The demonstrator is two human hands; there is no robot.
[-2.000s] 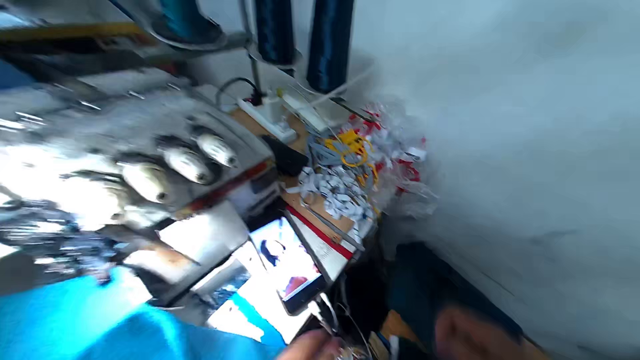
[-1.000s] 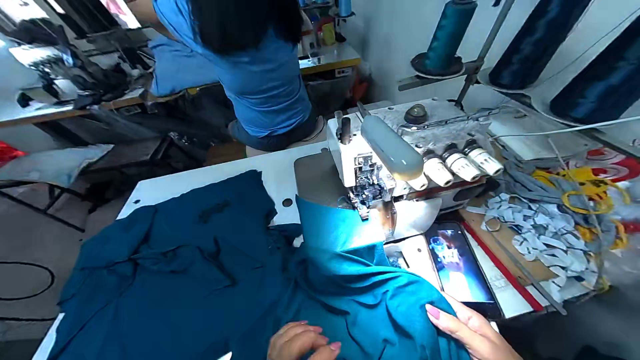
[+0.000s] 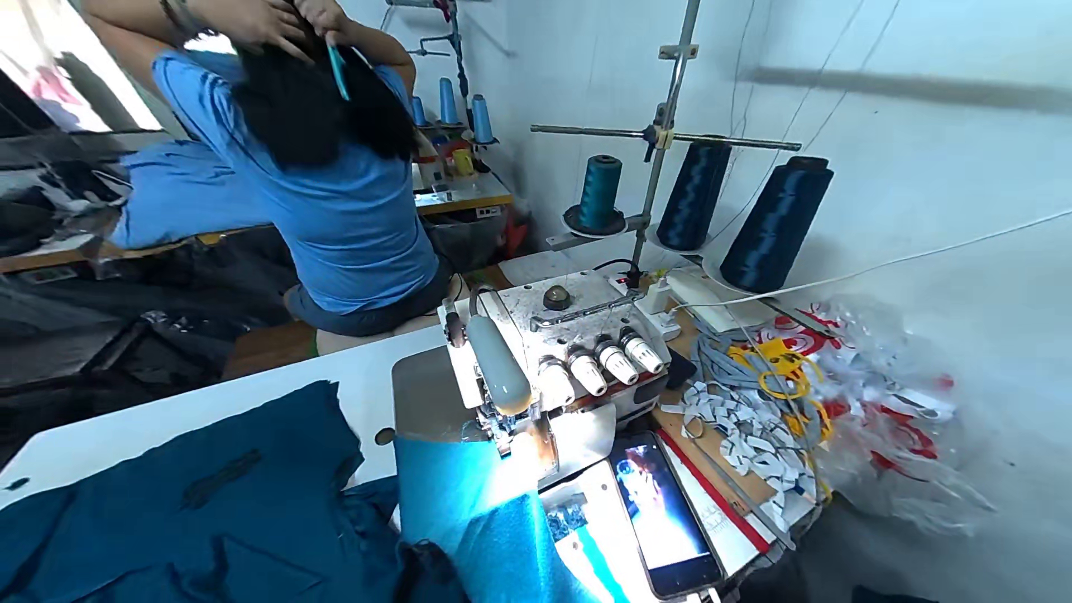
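Note:
Neither my left hand nor my right hand shows in the head view. Teal fabric lies under the presser foot area of an overlock sewing machine, where a lamp lights it brightly. More dark teal fabric spreads over the white table at the left. A smartphone with a lit screen rests right of the machine's front, beside a red strip.
A person in a blue shirt sits ahead, hands raised to the hair. Thread cones stand behind the machine. Grey-white fabric scraps, yellow-handled scissors and clear plastic bags crowd the right side.
Both hands, on the teal fabric near the machine one second ago, are out of view now. The view has moved, showing more of the seated person and the thread stand.

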